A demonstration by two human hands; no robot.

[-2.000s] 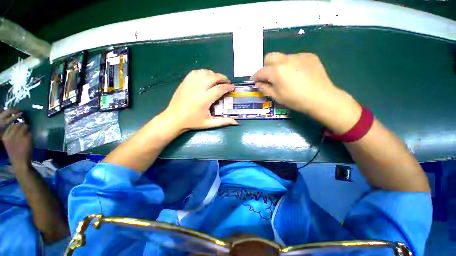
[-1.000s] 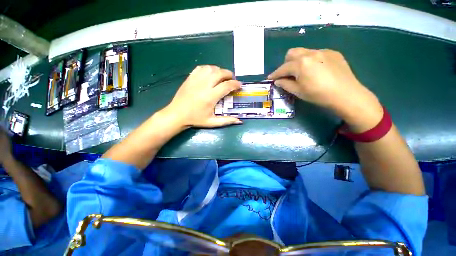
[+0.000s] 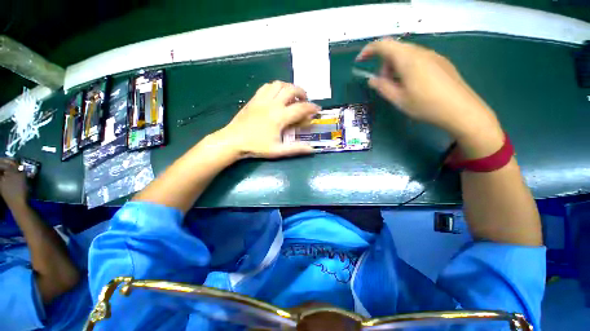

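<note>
An open-backed phone assembly point(image 3: 352, 129) lies flat and crosswise on the green mat, with an orange-yellow band, a grey block and a green spot inside. My left hand point(image 3: 272, 123) grips its left end, thumb along the near edge and fingers over the far edge, hiding that end. My right hand point(image 3: 420, 81) is raised beyond and right of the phone, not touching it. A small, pale, blurred piece point(image 3: 363, 73) shows between its thumb and forefinger; I cannot tell what it is. A white card point(image 3: 311, 70) lies just beyond the phone.
Several open phones, one of them the nearest point(image 3: 147, 110), stand at left on or beside a clear plastic bag point(image 3: 120, 178). Fine dark wires point(image 3: 210, 114) lie left of my left hand. White strips point(image 3: 27, 119) and another person's hand point(image 3: 13, 184) are far left. A white edge strip point(image 3: 226, 40) runs behind.
My right hand has left the phone's far edge and moved up, away from it, now showing a pale piece at its fingers. My left hand still holds the phone.
</note>
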